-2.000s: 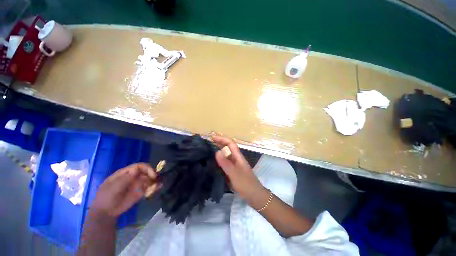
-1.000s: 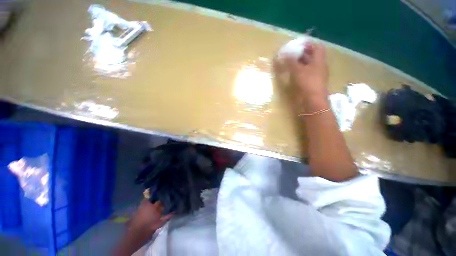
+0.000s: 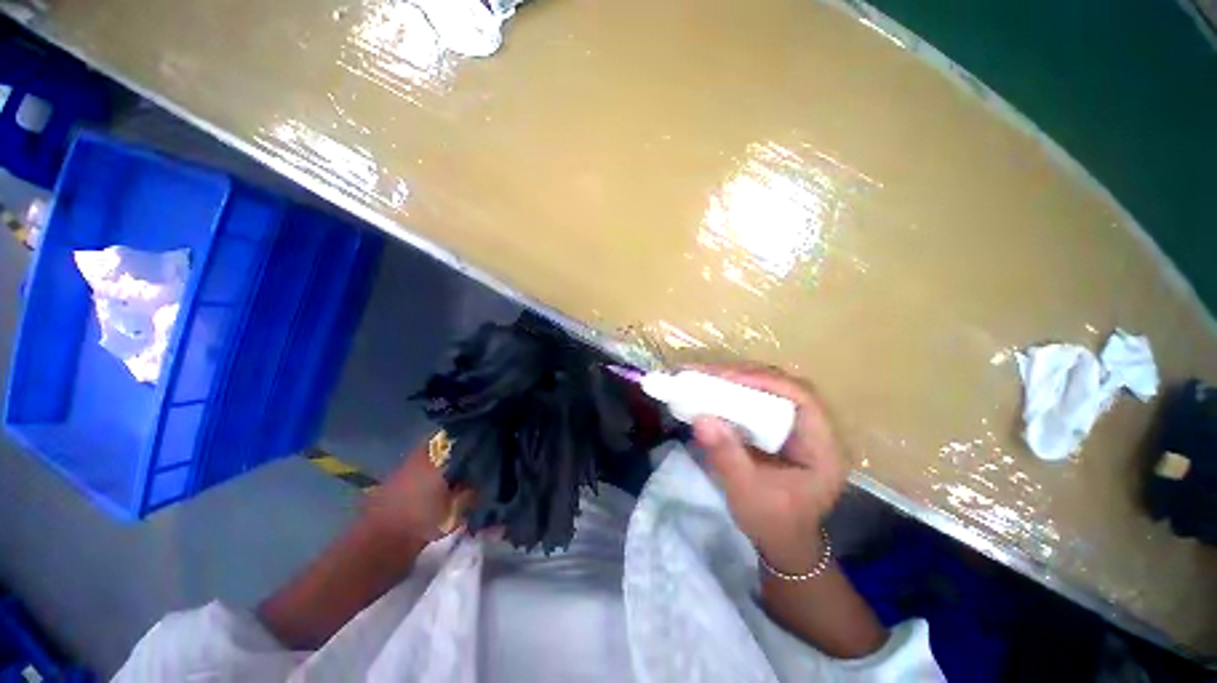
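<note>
A black fringed bundle (image 3: 534, 427) is held over my lap, below the bench edge. My left hand (image 3: 434, 491) grips it from its lower left side; part of the hand is hidden behind the bundle. A tan end piece (image 3: 441, 448) shows at the bundle's left side. My right hand (image 3: 781, 454) is closed around a white glue bottle (image 3: 727, 407), tilted with its thin purple nozzle pointing left at the bundle's upper right side. Whether the nozzle touches the bundle, I cannot tell.
The tan bench top (image 3: 601, 174) curves across the view. A white crumpled tissue (image 3: 1064, 398) and another black bundle (image 3: 1186, 460) lie at right. Crumpled white paper (image 3: 467, 24) is at the top left. A blue crate (image 3: 80, 334) with whitish scrap stands at left. A green belt (image 3: 1054, 80) runs beyond.
My right hand took the glue bottle from the back of the bench and brought it down to the bundle. My left hand keeps holding the bundle. The view has turned.
</note>
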